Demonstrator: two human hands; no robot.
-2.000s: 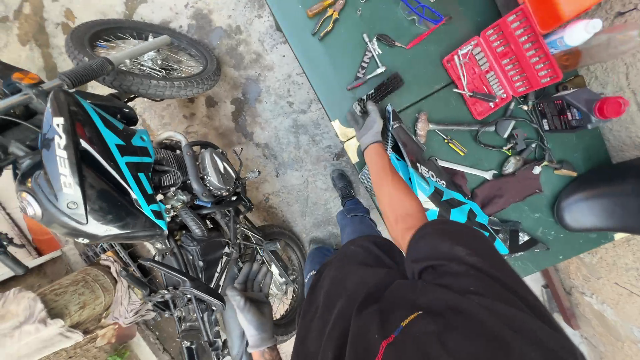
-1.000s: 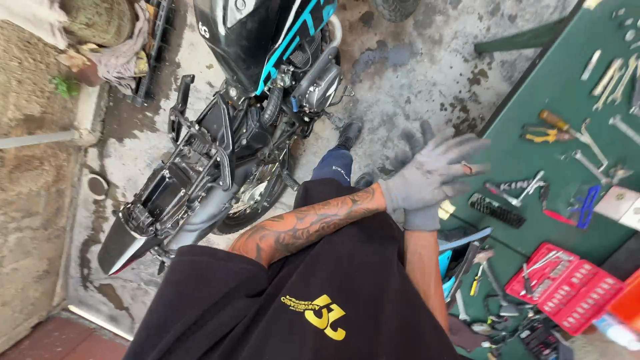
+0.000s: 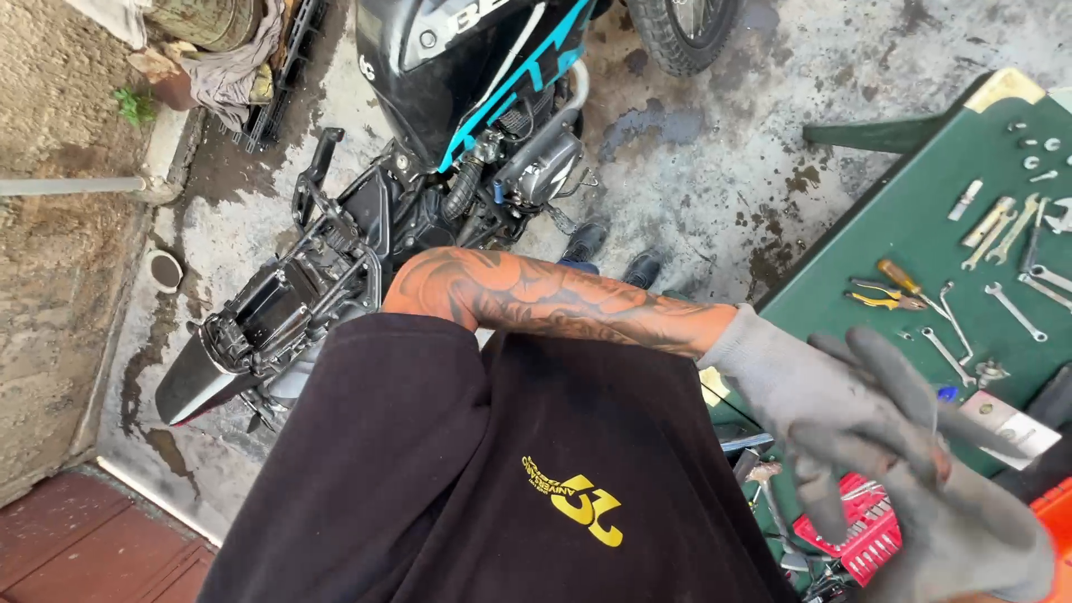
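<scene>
My left hand (image 3: 821, 410), in a grey work glove with dark fingers, reaches across my body from the left. It overlaps my right hand (image 3: 963, 528), gloved alike and blurred, at the lower right. Their fingers touch or cross, so a grip of one on the other is not clear. The right hand's dark fingers look apart, with no tool seen in them. Both hang above the green table (image 3: 804, 293). Below them, partly hidden, lies a red socket set case (image 3: 871, 553). Yellow-handled pliers (image 3: 883, 295), a screwdriver (image 3: 900, 275) and combination wrenches (image 3: 1015, 311) lie farther up the table.
A partly stripped motorcycle with a black and turquoise tank (image 3: 444, 75) stands at the left; its tail (image 3: 197, 381) points down-left. My shoes (image 3: 586, 240) are on the wet-stained concrete floor (image 3: 687, 159). A hammer (image 3: 775, 494) and a printed card (image 3: 1009, 427) lie near the hands.
Two seconds ago my right hand was at a black brush-like thing on the table and my left hand was apart, beside the motorcycle. Both are now together at the right. The view has turned markedly.
</scene>
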